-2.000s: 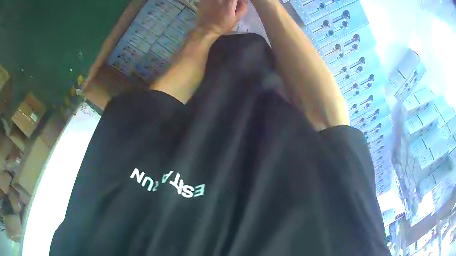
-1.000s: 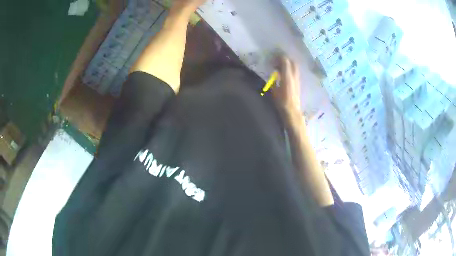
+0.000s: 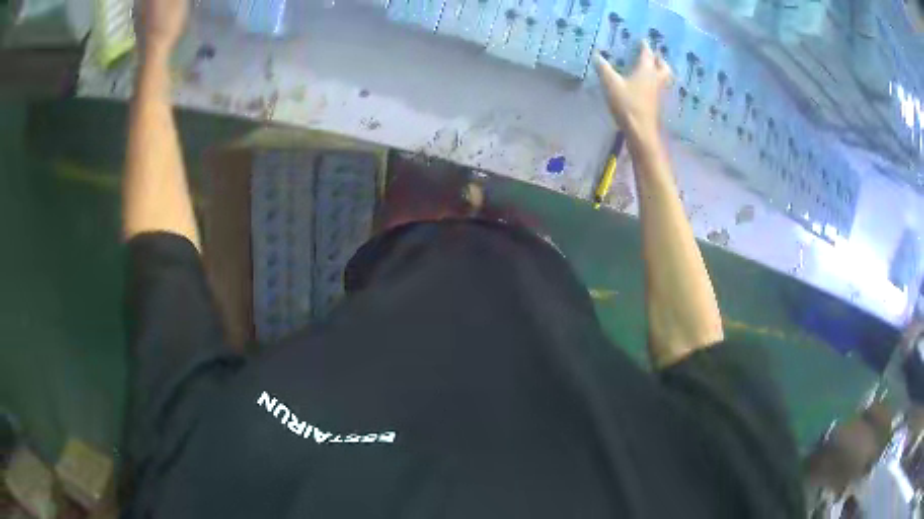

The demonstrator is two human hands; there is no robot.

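Observation:
Pale blue retail boxes (image 3: 699, 81) with dark product pictures stand in a long row on the white bench (image 3: 426, 91). My right hand (image 3: 638, 91) is over the front edge of the row, thumb and fingers spread; I cannot tell whether it touches a box. My left hand (image 3: 162, 18) is at the top left, blurred and cut off by the picture's edge; what its fingers do is hidden. A yellow and black stick-like tool (image 3: 608, 177) lies at the bench's front edge, below my right hand.
An open brown carton (image 3: 229, 223) with pale boxes inside stands low before the bench, partly hidden by my body. A yellow-green edged item (image 3: 111, 41) lies at the bench's left end. Brown cartons (image 3: 83, 471) show at the lower left.
The view has turned, and the bench now runs across the top. The yellow tool has left my right hand and lies on the bench. My right hand is now at the box row, my left farther left.

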